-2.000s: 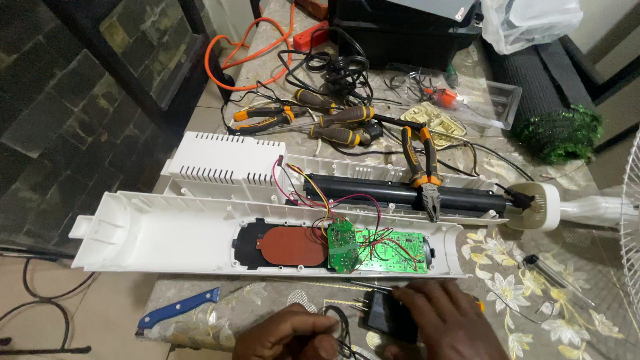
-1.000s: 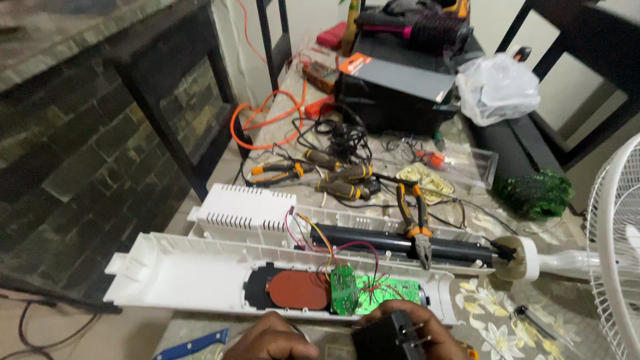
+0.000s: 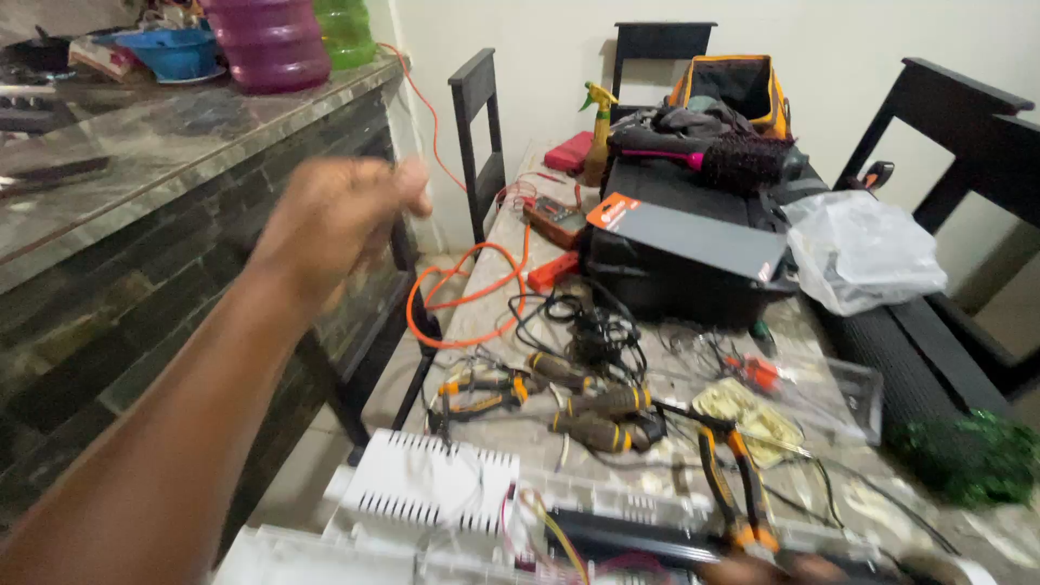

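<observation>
Blurred by motion, my left hand (image 3: 357, 195) is raised beside the stone-clad counter, its fingers curled; whether something is in it does not show. Only a blurred part of my right hand (image 3: 772, 569) shows at the bottom edge, over the white plastic housing (image 3: 309, 561) and near the orange-and-black pliers (image 3: 739, 487). A vented white cover (image 3: 431, 479) sits on the housing, with thin coloured wires and a dark tube (image 3: 634, 536) to its right. More pliers (image 3: 483, 394) and several dark-handled tools (image 3: 601, 402) lie behind it.
An orange cable (image 3: 414, 313) loops over the table's left edge. Behind the tools are tangled black cords (image 3: 605, 329), a multimeter (image 3: 556, 219) and a black case (image 3: 691, 268). A clear plastic bag (image 3: 865, 252) and black chairs (image 3: 479, 138) flank the table; the counter (image 3: 244, 146) runs along the left.
My left hand has risen from the front of the table to the upper left. The black plug adapter near my right hand is out of sight. The view has tilted up.
</observation>
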